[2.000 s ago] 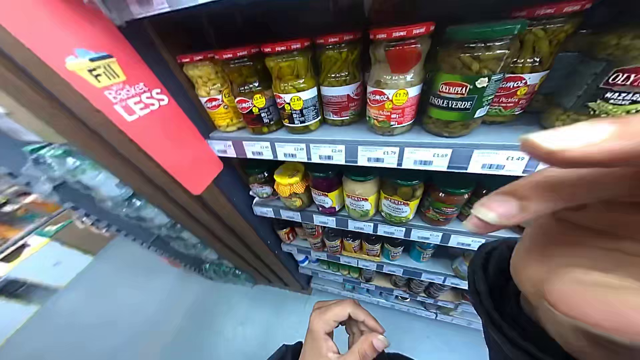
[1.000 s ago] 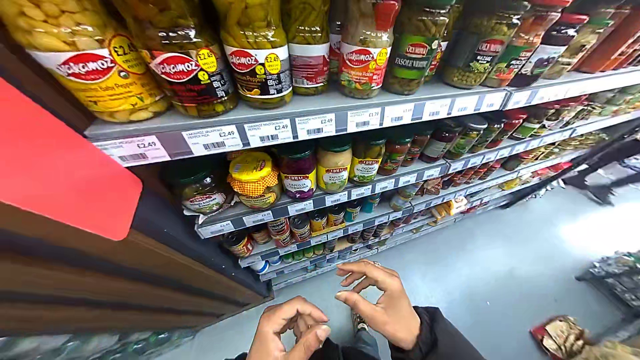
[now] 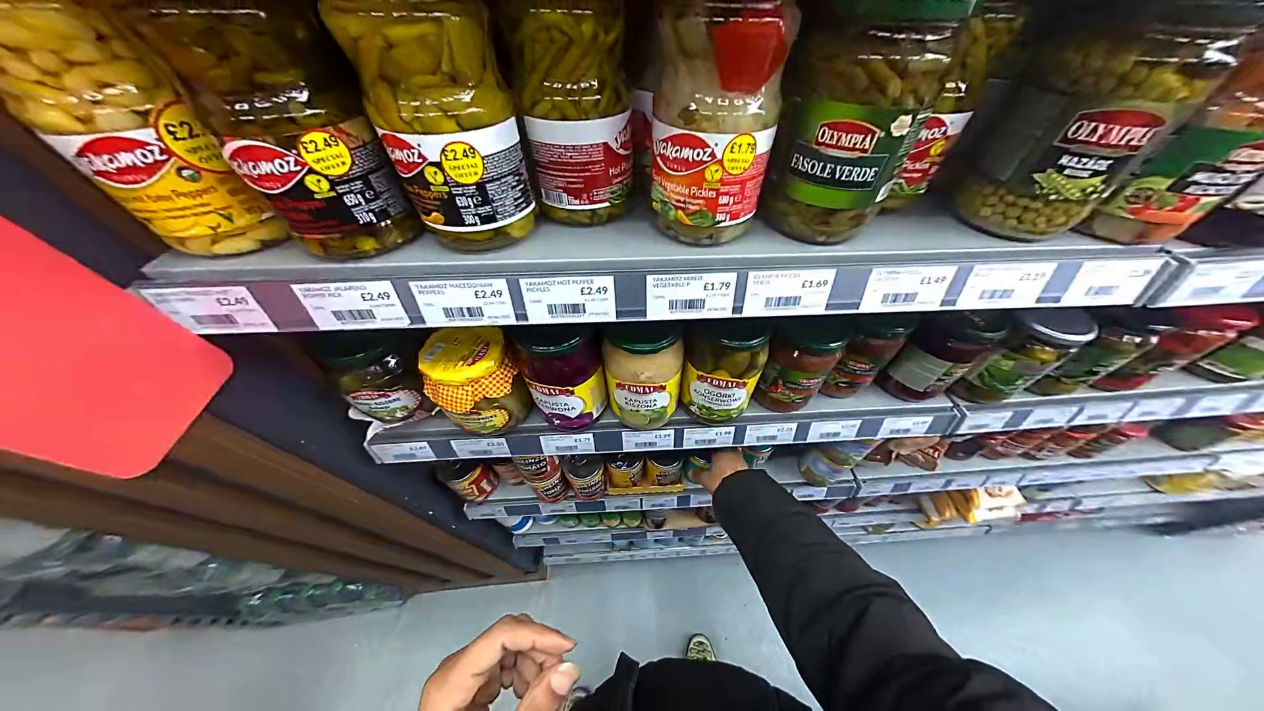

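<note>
My right hand [image 3: 724, 468] reaches far forward to the third shelf down, among small cans, at the end of a black sleeve. Its fingers are partly hidden beneath the shelf above, so its hold cannot be told. Right beside it stand a teal-topped can [image 3: 758, 455] and yellow-labelled cans [image 3: 663, 469]. My left hand [image 3: 506, 664] hangs low in front of my body, fingers curled, thumb and fingertips apart, holding nothing. Above the right hand, a jar of pickled gherkins [image 3: 726, 380] and a jar of sauerkraut [image 3: 643, 385] stand on the second shelf.
Large pickle jars [image 3: 449, 148] line the top shelf, whose front edge [image 3: 632, 296] carries price tags. A red sign [image 3: 89, 355] juts in at the left beside a brown wooden panel [image 3: 326, 504]. Grey floor [image 3: 612, 612] lies below, with my shoe [image 3: 700, 647] on it.
My right hand has moved from in front of my body, where it was a second ago, forward into the third shelf. My left hand stays low, fingers still curled.
</note>
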